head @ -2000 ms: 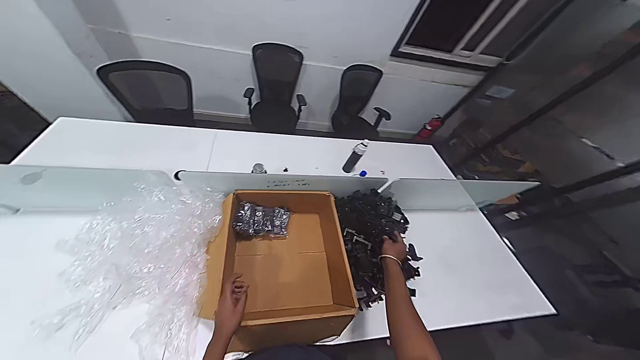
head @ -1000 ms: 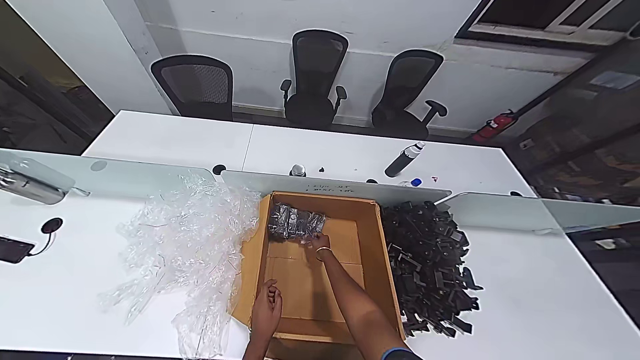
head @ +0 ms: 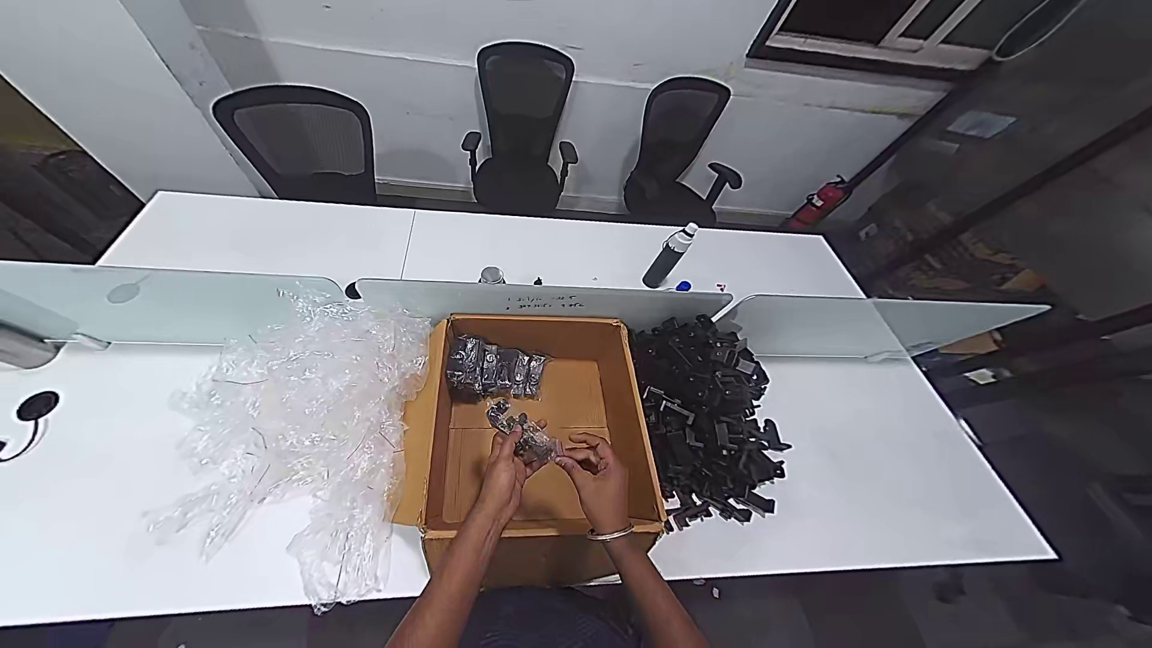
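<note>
Over an open cardboard box, my left hand grips a small dark part in a clear plastic bag. The fingertips of my right hand pinch the lower right end of the same bag. Several bagged dark parts lie in a row at the box's far left corner. A pile of loose black plastic parts sits on the table against the box's right side. To its left spreads a heap of clear plastic bags.
A glass divider with handwriting runs behind the box. Beyond it, a bottle, a jar and a blue cap are on the white table. Black office chairs and a fire extinguisher stand by the wall.
My right hand has gone from the black pile to the bagged row, then back toward my left hand. A bagged part is now between both hands. The view has shifted.
</note>
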